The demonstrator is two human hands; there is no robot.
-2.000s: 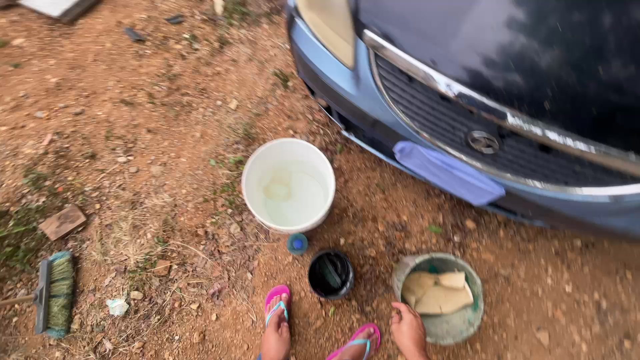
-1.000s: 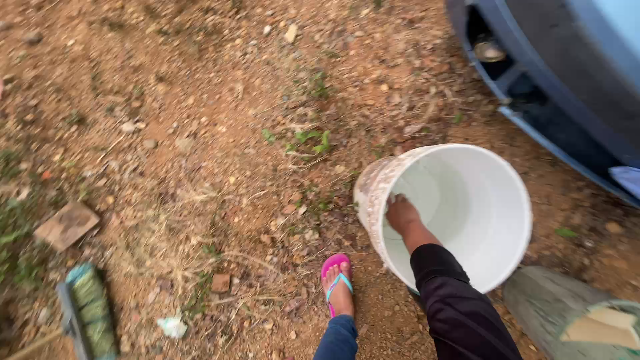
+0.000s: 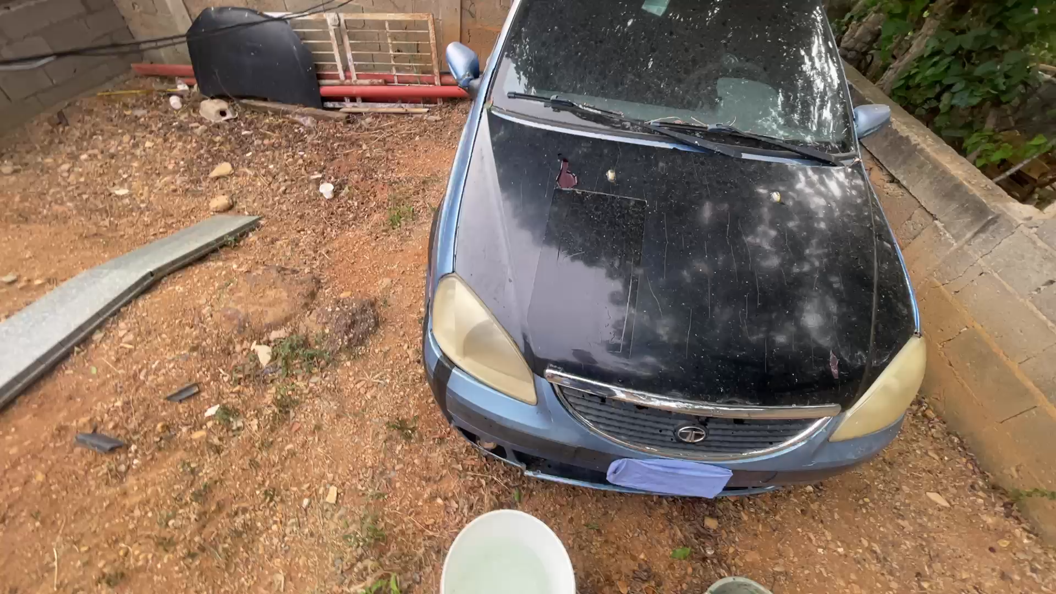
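Neither my left hand nor my right hand is in the head view now. A white plastic bucket (image 3: 507,554) with cloudy liquid inside stands on the dirt at the bottom edge, in front of the car. To its right, only the rim of a second, grey-green bucket (image 3: 737,586) shows. The blue car (image 3: 487,404) faces me, its black hood (image 3: 701,272) closed and spotted, with scratches and small holes. A purple-blue cloth (image 3: 669,477) covers the middle of the front bumper, below the Tata grille (image 3: 693,425).
A low block wall (image 3: 990,322) runs along the car's right. A long grey metal sheet (image 3: 124,280) lies on the stony ground at left. Behind are a black panel (image 3: 252,58), red pipes (image 3: 384,91) and a rusty metal grille (image 3: 392,45) by the back wall.
The view has swung up to the whole car. My hand, seen one second ago inside the white bucket, is out of frame, as are my feet and the brush.
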